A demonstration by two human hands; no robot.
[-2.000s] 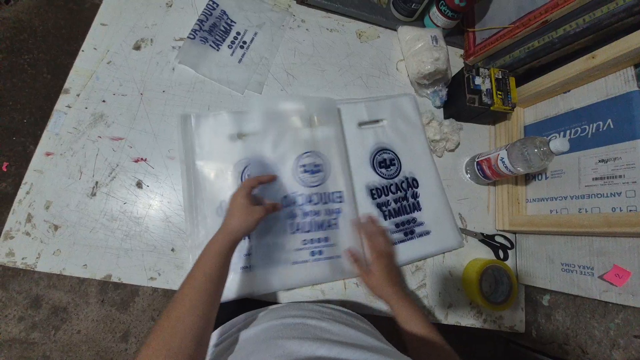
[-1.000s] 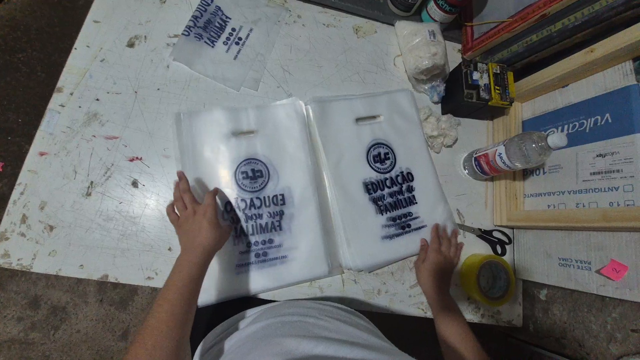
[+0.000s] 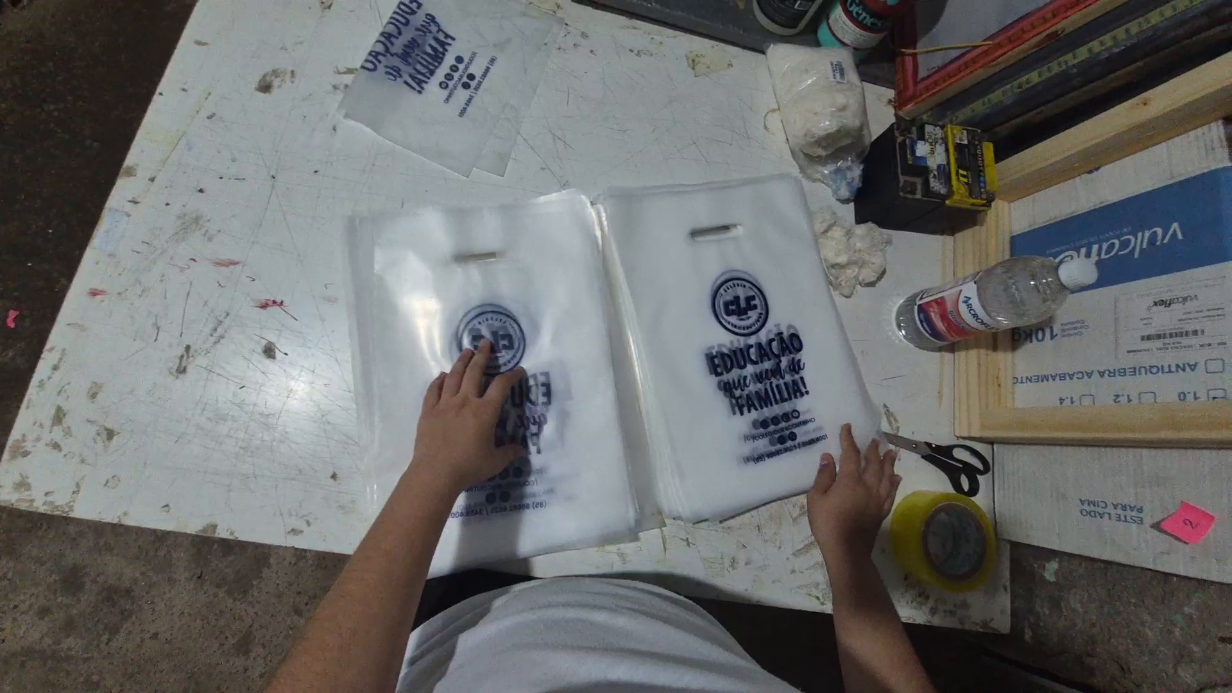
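Two stacks of translucent plastic bags with die-cut handles and dark printing lie side by side on a white table. My left hand [image 3: 469, 419] rests with spread fingers on the left stack [image 3: 404, 289], over its print, which reads mirrored. At the lower right corner of the right stack [image 3: 664, 260] is my right hand [image 3: 852, 486], fingers apart, its fingertips at the bag edge. Neither hand grips anything visible. Farther up the table, a few loose printed bags [image 3: 520, 67] overlap.
Right of the stacks lie scissors [image 3: 948, 464], a yellow tape roll [image 3: 943, 541], a clear plastic bottle [image 3: 991, 300], a black battery [image 3: 914, 183], a bag of whitish material [image 3: 818, 106] and a crumpled white wad [image 3: 852, 252]. Wooden frames [image 3: 1097, 423] and cardboard [image 3: 1088, 491] border the right side.
A blurred bag between the stacks two seconds ago now lies flat on the left. My left hand has since moved inward over the left print; my right hand has moved to the right stack's corner.
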